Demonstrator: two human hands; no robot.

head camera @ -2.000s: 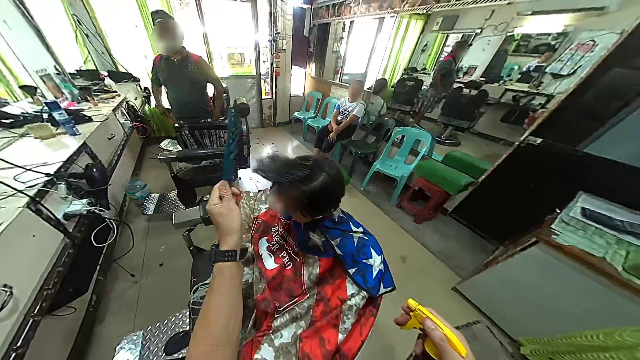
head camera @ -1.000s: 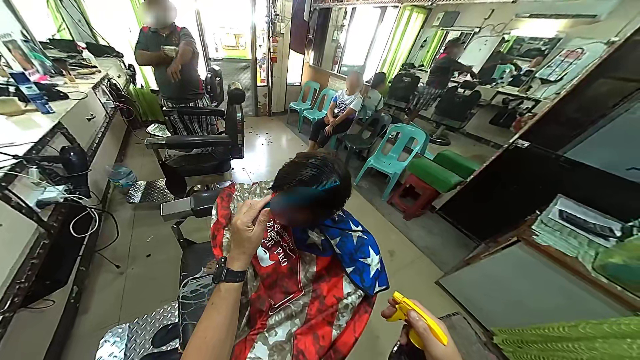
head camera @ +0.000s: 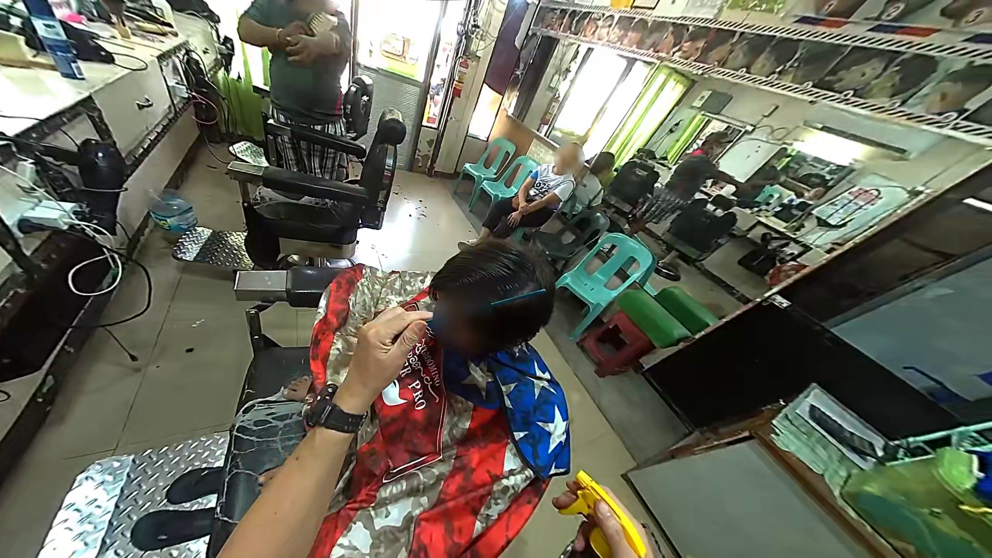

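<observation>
A person with wet dark hair (head camera: pixel 504 283) sits below me under a red, camouflage and blue starred barber cape (head camera: pixel 465 449). My left hand (head camera: pixel 387 349), with a black watch (head camera: pixel 335 411) at its wrist, is at the front of the person's face, its fingers closed on a blue comb. Part of the blue comb (head camera: pixel 518 297) shows against the hair; the stretch near my fingers is blurred. My right hand (head camera: pixel 608 519) holds a spray bottle with a yellow trigger head (head camera: pixel 601 511) at the lower right, beside the cape; the bottle's body is mostly out of view.
An unoccupied black barber chair (head camera: pixel 325 186) stands ahead, with a person (head camera: pixel 298 70) behind it. At the left runs a counter (head camera: pixel 116 85) with cables. Teal plastic chairs (head camera: pixel 608 271), green-topped stools (head camera: pixel 651 318) and a seated person (head camera: pixel 546 190) line the mirror wall. A cabinet (head camera: pixel 721 496) is at the right.
My left hand and the comb have come down from upright above the person's face to the front hair. The person standing ahead has brought both hands together at the chest.
</observation>
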